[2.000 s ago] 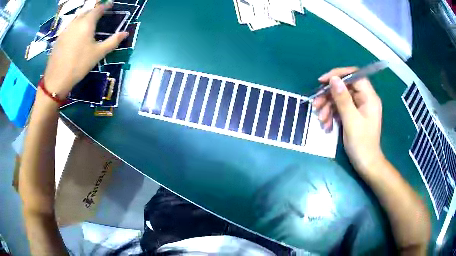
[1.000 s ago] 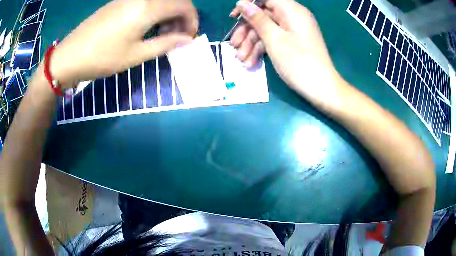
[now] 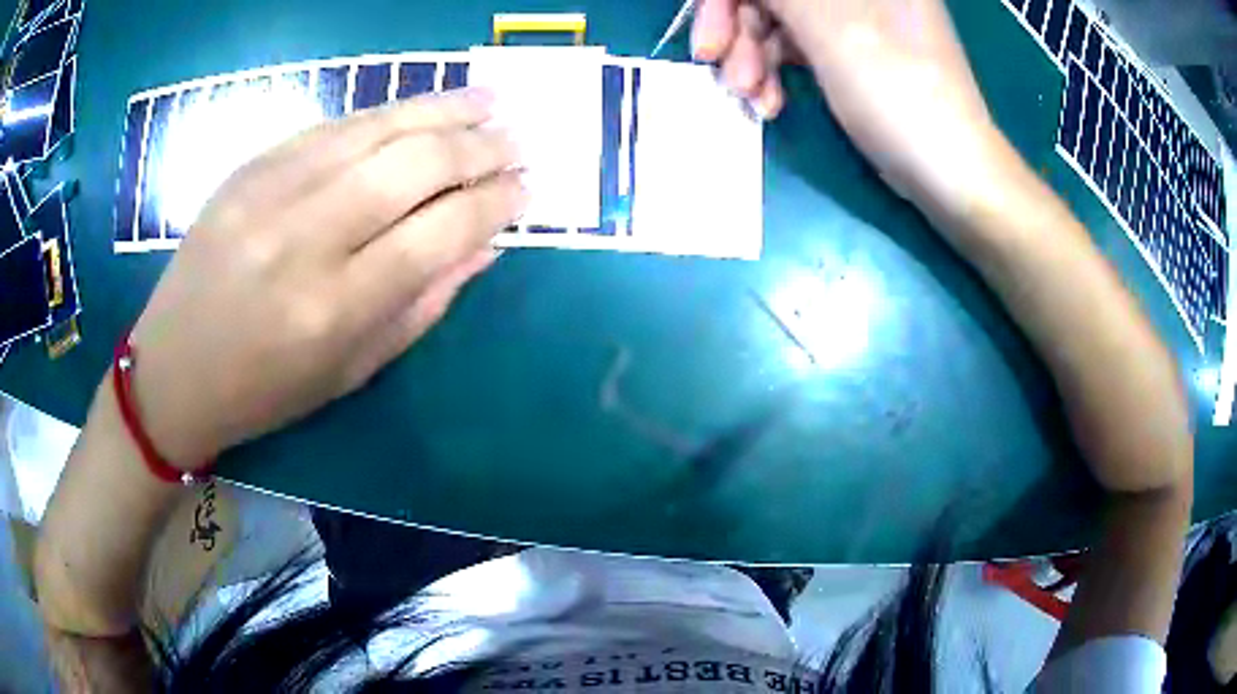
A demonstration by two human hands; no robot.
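A white-backed LCD module (image 3: 559,129) lies on the adhesive strip sheet (image 3: 699,163), its gold-orange tab pointing to the far side. My left hand (image 3: 346,244) has its fingertips on the module's left edge and covers part of the sheet. Dark bars show left of the module, and a narrow dark bar with a small teal spot shows along its right edge. My right hand (image 3: 848,82) is at the top, right of the module, with thin tweezers (image 3: 674,27) between its fingers. The tweezers' tip is off the module. The hand is cut off by the top edge.
The module pile (image 3: 30,203) lies at the far left. Spare adhesive sheets (image 3: 1133,176) overlap at the right. The green mat's near edge curves below the hands. A cardboard box (image 3: 204,542) is partly visible below my left wrist. Something red (image 3: 1038,590) is at the lower right.
The module has gone from tilted and held over the sheet to lying nearly straight on it. My left hand has moved down and rests at its left side. My right hand has shifted right.
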